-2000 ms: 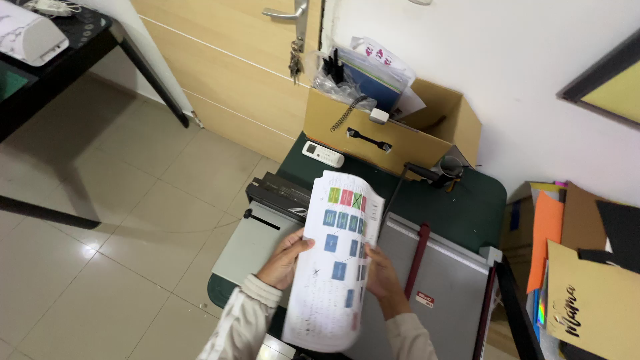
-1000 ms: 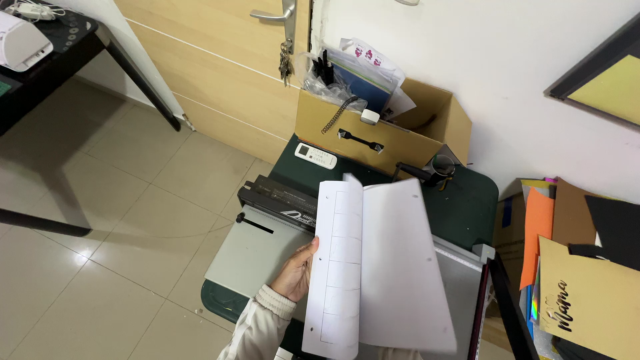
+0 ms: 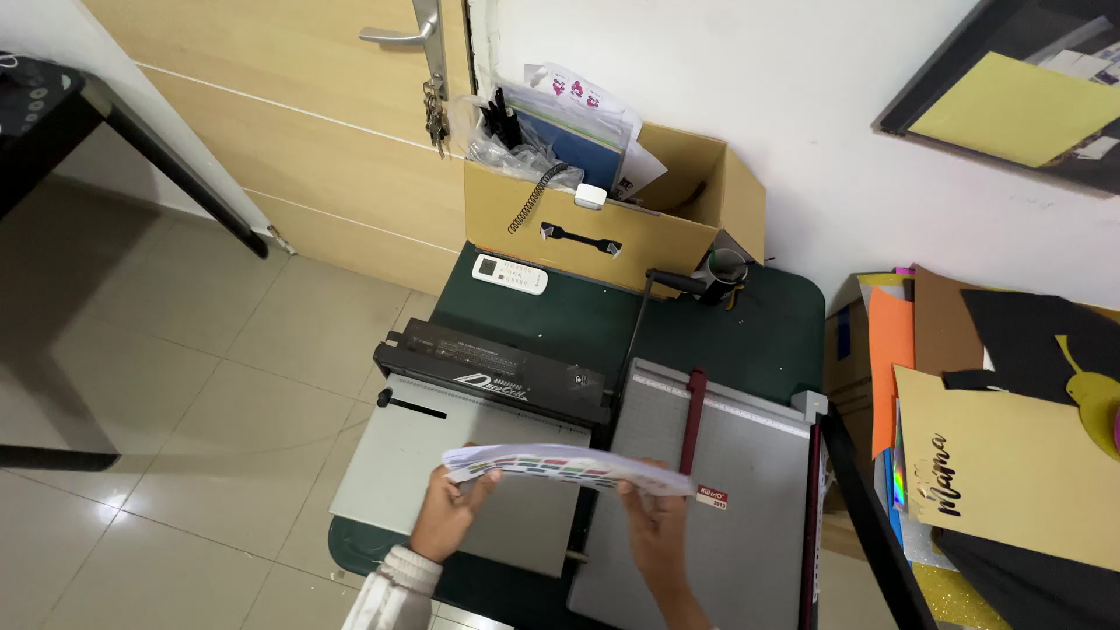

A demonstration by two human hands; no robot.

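Note:
A bent stack of printed paper sheets (image 3: pixel 560 464) is held nearly edge-on between my hands. My left hand (image 3: pixel 451 512) pinches its left end, thumb on the near side. At the right end, my right hand (image 3: pixel 654 525) grips the sheets in the same way. Below and behind the stack lie a black and grey binding punch (image 3: pixel 472 516) on the left and a grey paper trimmer (image 3: pixel 744 525) with a dark red rail on the right. Both rest on a dark green table (image 3: pixel 560 311).
A cardboard box (image 3: pixel 647 254) holding papers and a plastic bag stands at the table's back. Near it are a white remote control (image 3: pixel 509 274) and a cup (image 3: pixel 724 269). Coloured card sheets (image 3: pixel 1006 472) are stacked at right; a black table (image 3: pixel 83 96) stands left.
The sheets, fanned upright with a page turned a second ago, are now together and tipped nearly edge-on. My right hand, then mostly hidden behind them, now shows at their right end.

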